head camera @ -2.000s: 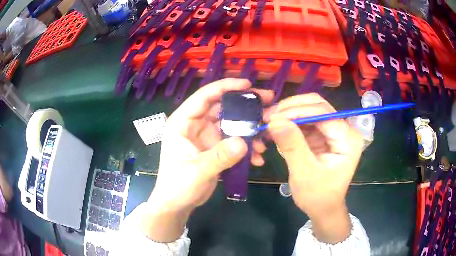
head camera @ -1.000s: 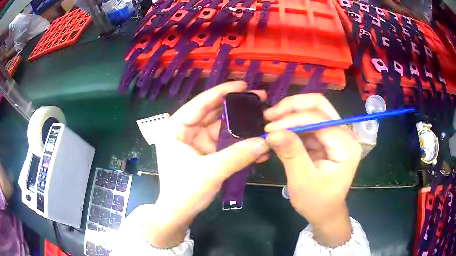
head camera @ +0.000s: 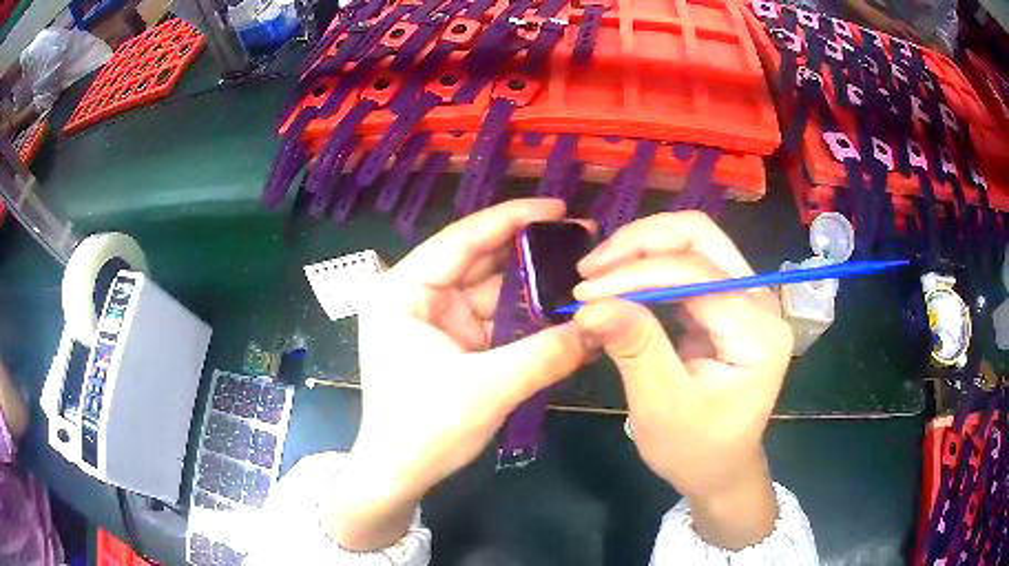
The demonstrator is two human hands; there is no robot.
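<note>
A smartwatch [head camera: 557, 263] with a black glossy face and purple-red sides is held in my left hand [head camera: 432, 365], face towards me and tilted. Its dark purple strap [head camera: 522, 429] hangs below the hand. My right hand [head camera: 697, 343] holds a blue stick tool [head camera: 763, 282] like a pen. The tool's left tip touches or nearly touches the lower edge of the watch case. My right fingertips are at the case's right side and hide part of it.
Red trays [head camera: 675, 88] with watches and straps lie behind my hands. A white tape dispenser [head camera: 144, 387], a sheet of dark squares [head camera: 238, 453] and a small white card [head camera: 345, 283] are left. An open clear bottle [head camera: 813, 304] and a round roll [head camera: 946, 321] are right.
The watch was first tilted with a bright reflection on its lower face, then turned; now it leans more sideways and sits slightly farther right. The blue stick's right end has dropped a little.
</note>
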